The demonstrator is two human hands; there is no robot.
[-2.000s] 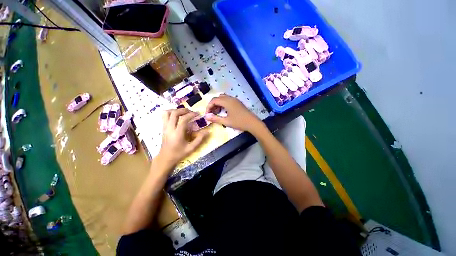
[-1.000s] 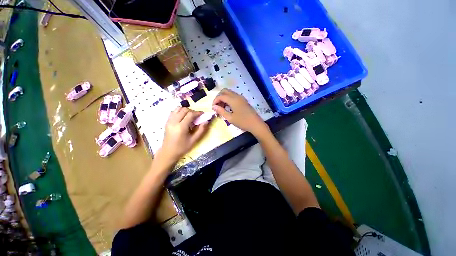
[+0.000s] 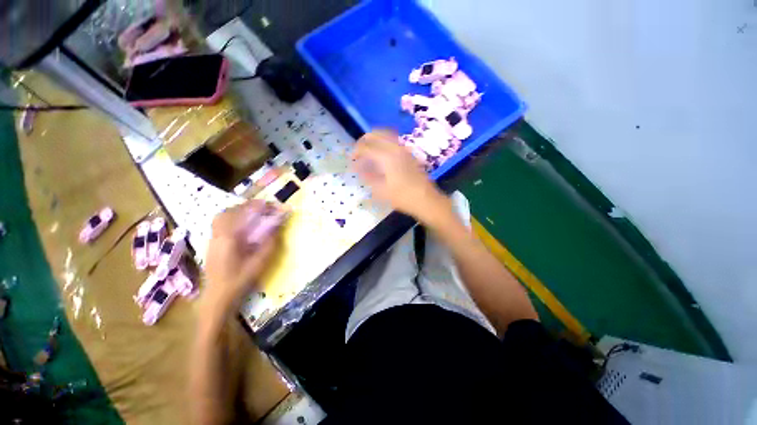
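Note:
My left hand [image 3: 236, 249] is blurred over the left part of the yellow sheet [image 3: 311, 228]; it holds a pink unit [image 3: 264, 226] at its fingertips. My right hand [image 3: 388, 170] is blurred beside the near left corner of the blue bin; whether it holds anything cannot be told. Black pads [image 3: 287, 192] lie at the back of the yellow sheet, by the open cardboard box. Pink units [image 3: 455, 119], several with black patches, lie in the blue plastic bin [image 3: 344, 108].
More pink units [image 3: 168, 259] lie on the brown covering [image 3: 75, 266] at left. A smartphone [image 3: 177, 80] lies on the cardboard box [image 3: 195, 129], with a black round object [image 3: 284, 79] beside it. The bench has a black front edge [image 3: 349, 261].
My hands have moved apart: the left with the pink unit toward the sheet's left side, the right toward the blue bin. The whole view has shifted, with more showing behind the phone.

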